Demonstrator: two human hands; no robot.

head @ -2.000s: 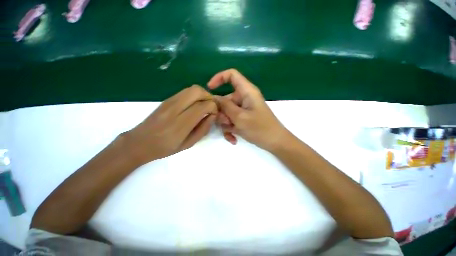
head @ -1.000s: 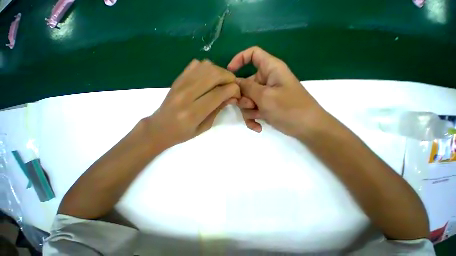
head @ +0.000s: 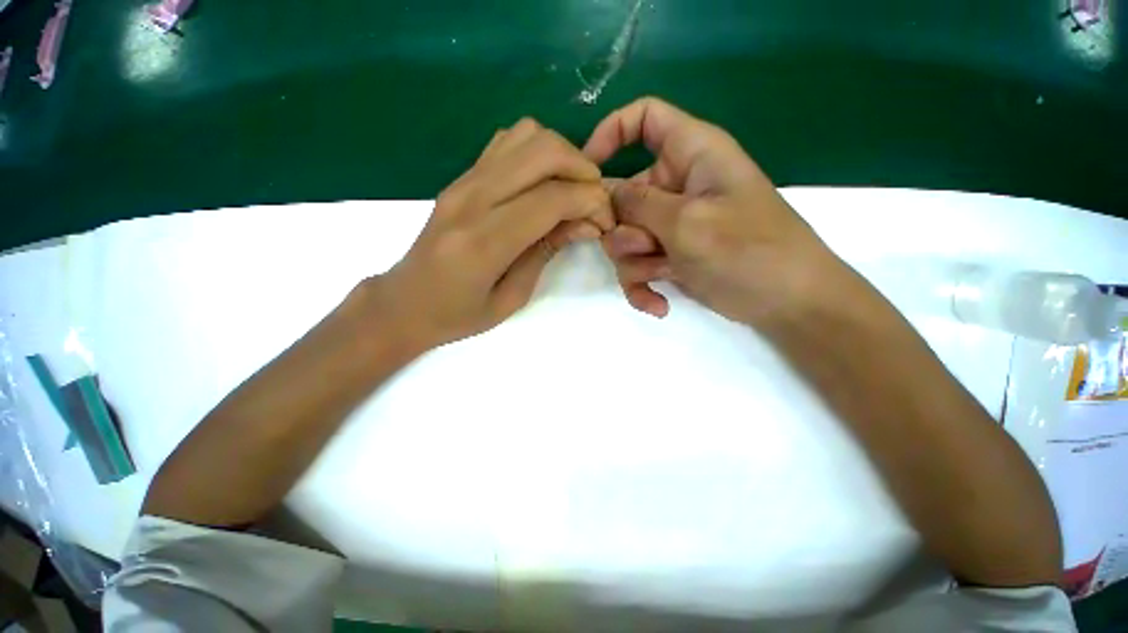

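Observation:
My left hand (head: 513, 229) and my right hand (head: 711, 216) meet fingertip to fingertip above the far edge of the white table (head: 495, 433), near the green belt (head: 346, 124). The fingertips of both hands are pinched together. Anything between them is too small or hidden to tell. My right index finger is curled in an arch above the pinch. A thin clear or whitish glue scrap (head: 612, 59) lies on the belt just beyond my hands.
Pink parts lie on the belt at far left (head: 52, 45) and far right (head: 1084, 12). A translucent bottle (head: 1033, 303) lies at right by printed sheets (head: 1089, 427). A green block (head: 97, 427) and green strip (head: 50, 383) are at left, with a clear plastic bag (head: 31, 482) beside them.
The view has shifted, so the hands sit higher and further right in the picture, still pinched together. The glue scrap and pink parts have shifted in the picture, and the bottle shows more fully.

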